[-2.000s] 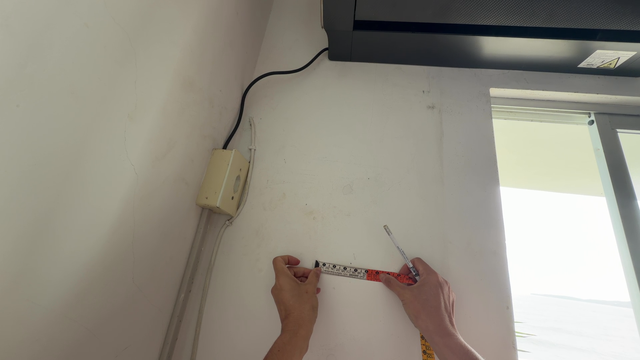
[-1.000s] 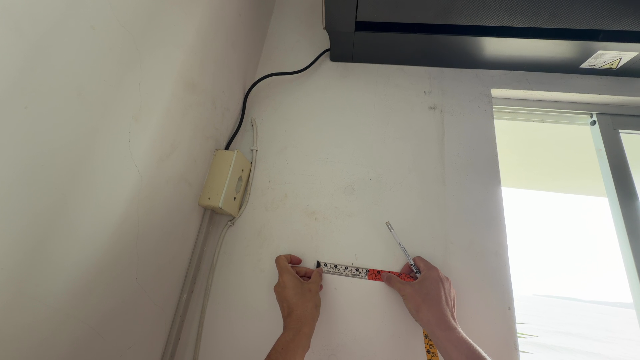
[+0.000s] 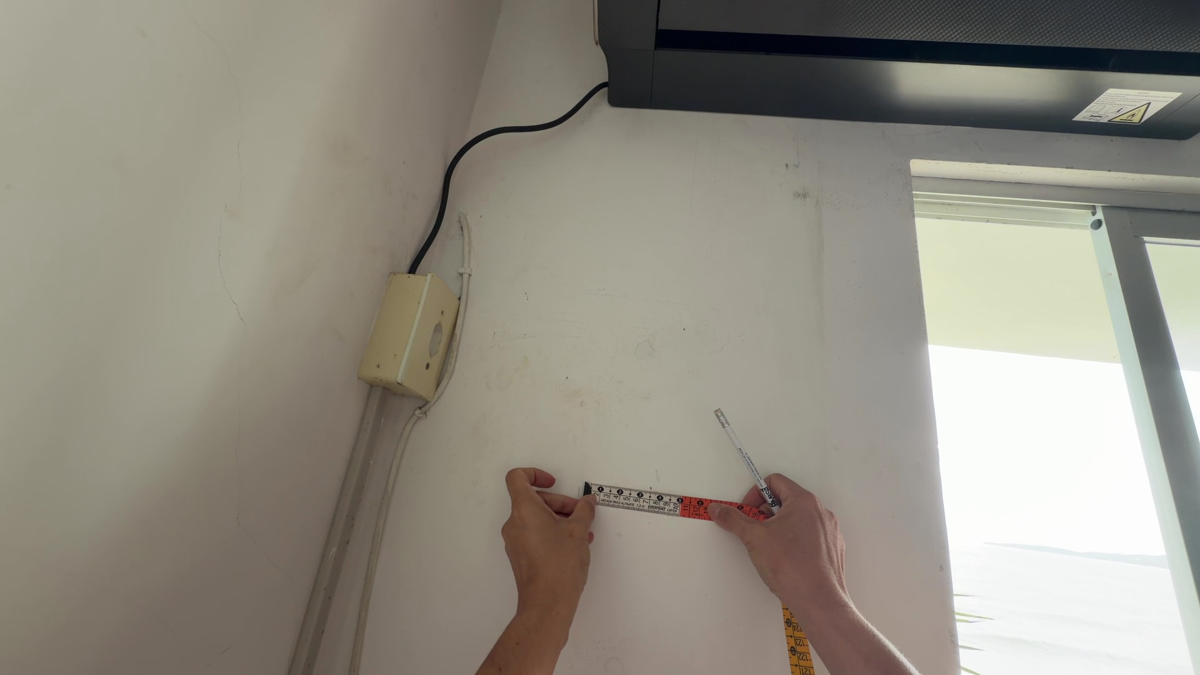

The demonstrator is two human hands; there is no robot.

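Note:
A flexible measuring tape (image 3: 647, 501), white then red, lies nearly level against the wall, tilting slightly down to the right. My left hand (image 3: 548, 534) pinches its dark-tipped left end between thumb and fingers. My right hand (image 3: 792, 539) presses the red part with the thumb and also holds a thin white pencil (image 3: 741, 450), which points up and to the left. Below the right wrist, a yellow stretch of tape (image 3: 797, 642) hangs down, partly hidden by the forearm.
A black wall-mounted unit (image 3: 844, 89) spans the top right. Its black cable (image 3: 450, 178) runs to a cream electrical box (image 3: 410, 333) near the corner, with conduit (image 3: 342, 534) and a pale cable (image 3: 375, 544) below. A sliding window (image 3: 1031, 450) is at the right.

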